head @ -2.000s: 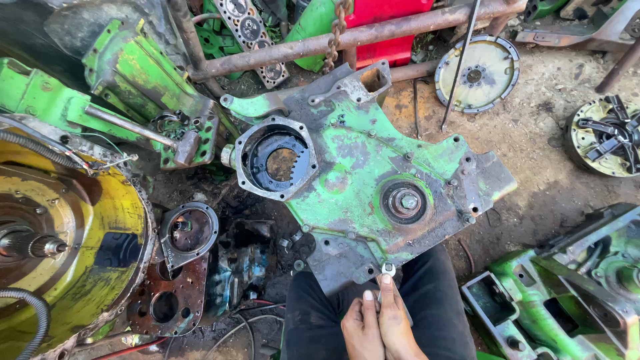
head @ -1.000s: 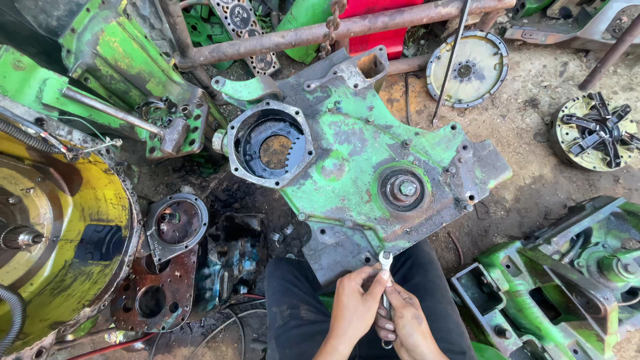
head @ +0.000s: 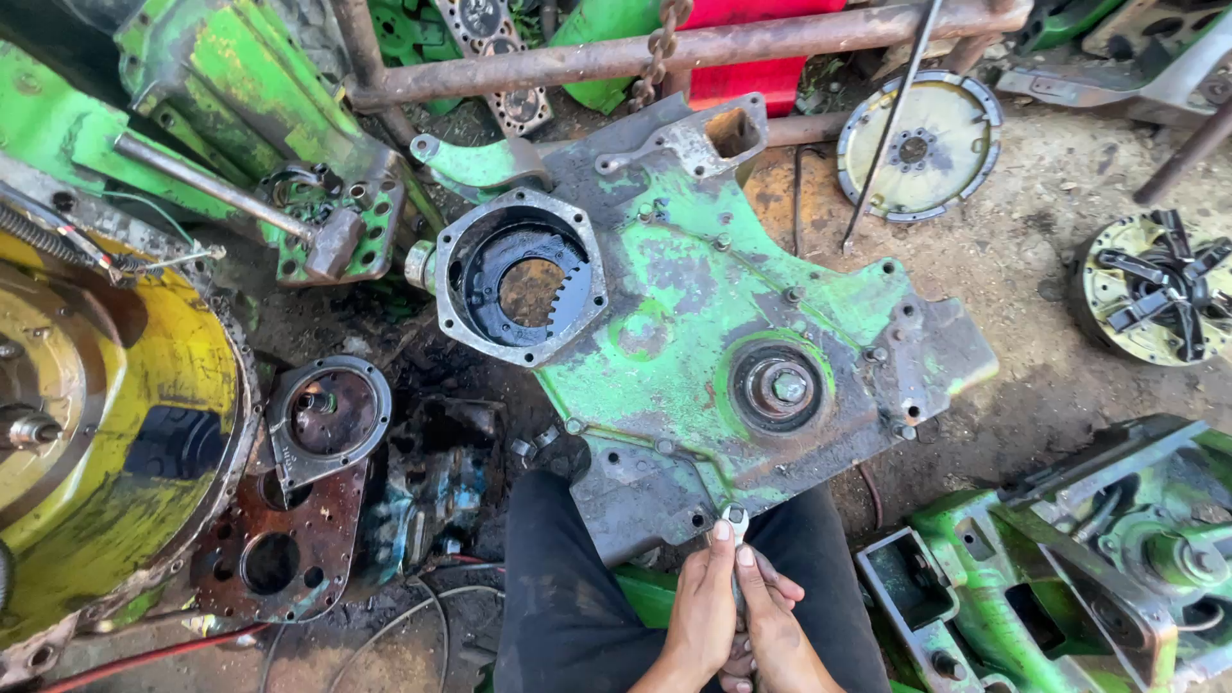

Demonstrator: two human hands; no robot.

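Observation:
A green, worn timing gear cover [head: 674, 279] lies in front of me, with bolts along its edges, a hexagonal opening at its left and a hub with a central bolt at its lower right. At its near edge a combination wrench [head: 735, 520] has its open-looking head against the rim. My left hand [head: 701, 606] grips the wrench just below the head. My right hand [head: 770, 616] is wrapped around the shank beside it, thumb pointing up. The wrench's lower end is hidden by the fingers.
A hammer [head: 332, 241] rests on a green casting at the left. Below it lie a round metal housing [head: 332, 409] and a rusty plate [head: 289, 568]. A rusty pipe frame [head: 539, 67] crosses behind; a clutch pressure plate [head: 1155, 289] and green casting [head: 1039, 577] stand right.
The wrench stood lower and more exposed between the hands one second ago; both hands now cover most of its shank. The right hand has moved up beside the left.

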